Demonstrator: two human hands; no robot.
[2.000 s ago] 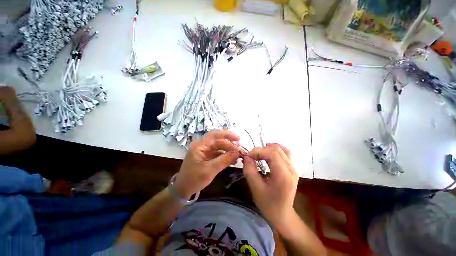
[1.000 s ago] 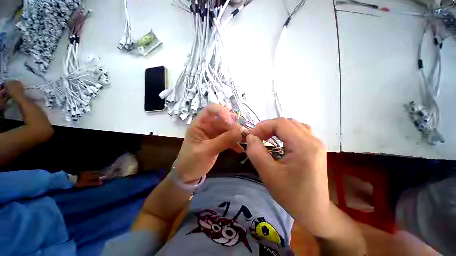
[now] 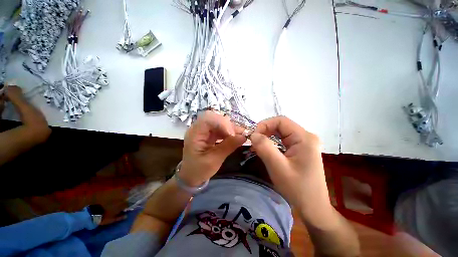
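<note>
My left hand [image 3: 213,143] and my right hand [image 3: 289,160] meet at the table's front edge. The fingertips of both pinch thin wire ends [image 3: 246,132] between them. Fine dark and pinkish strands run up and left from the fingertips. Small pale and dark ends show behind my right fingers; the fingers hide most of the piece. A large fan of white cables [image 3: 203,75] lies just beyond my hands, white plugs near, dark wire ends away. A single white cable [image 3: 275,65] with a dark split tip lies to its right.
A black phone [image 3: 154,90] and a small green packet [image 3: 147,43] lie left of the fan. Other cable bundles lie at far left [image 3: 75,93] and right [image 3: 427,80], with a big pile [image 3: 44,32] beyond. A neighbour's arm [image 3: 25,123] is at left, a red stool [image 3: 359,193] at lower right.
The view has tilted down and shifted since the oldest frame. My hands stay together at the wires, with the fingertips slightly changed. The neighbour's blue-clothed legs at lower left have moved.
</note>
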